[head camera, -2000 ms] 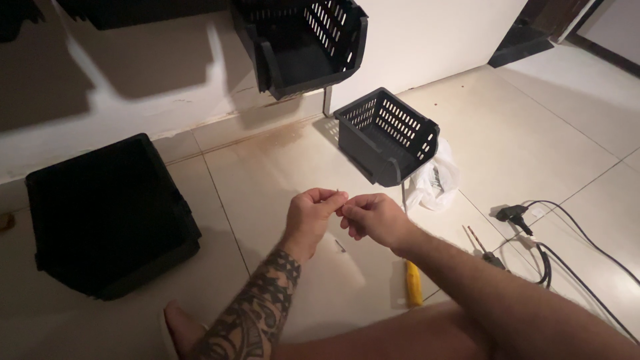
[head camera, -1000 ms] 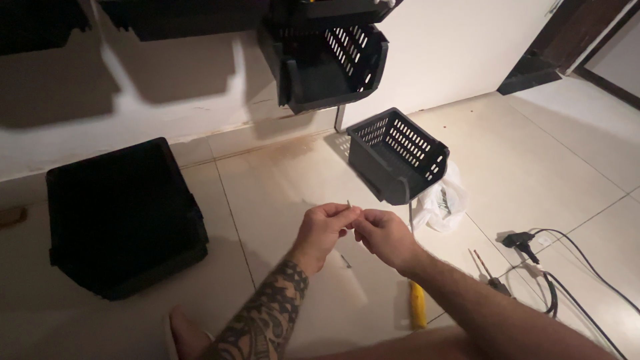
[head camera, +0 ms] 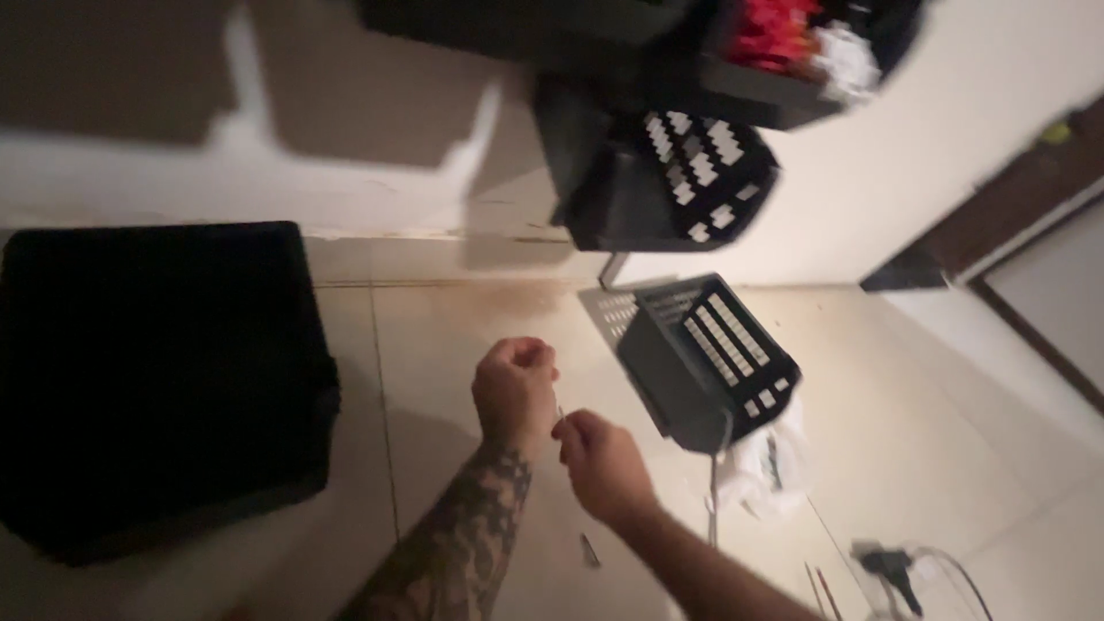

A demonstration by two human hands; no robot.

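Observation:
My left hand (head camera: 515,392), above a tattooed forearm, is raised over the tiled floor with its fingers curled; whether it holds something small is unclear. Just below and to its right, my right hand (head camera: 599,461) pinches a small thin metal piece (head camera: 561,414) between thumb and fingertips. The two hands are close but apart. Another small thin metal piece (head camera: 590,550) lies on the floor below them. A black slotted plastic bin (head camera: 673,379) stands to the right of my hands.
A big black bin (head camera: 164,388) sits at left. Black bins (head camera: 655,190) hang along the wall, one holding red and white items (head camera: 772,34). A white plastic bag (head camera: 768,470), a black plug with a cable (head camera: 888,565) and thin rods (head camera: 824,591) lie at right.
My hands, together at the fingertips before, have come apart, the left one above the right. The view has shifted, and red and white items now show in an upper bin.

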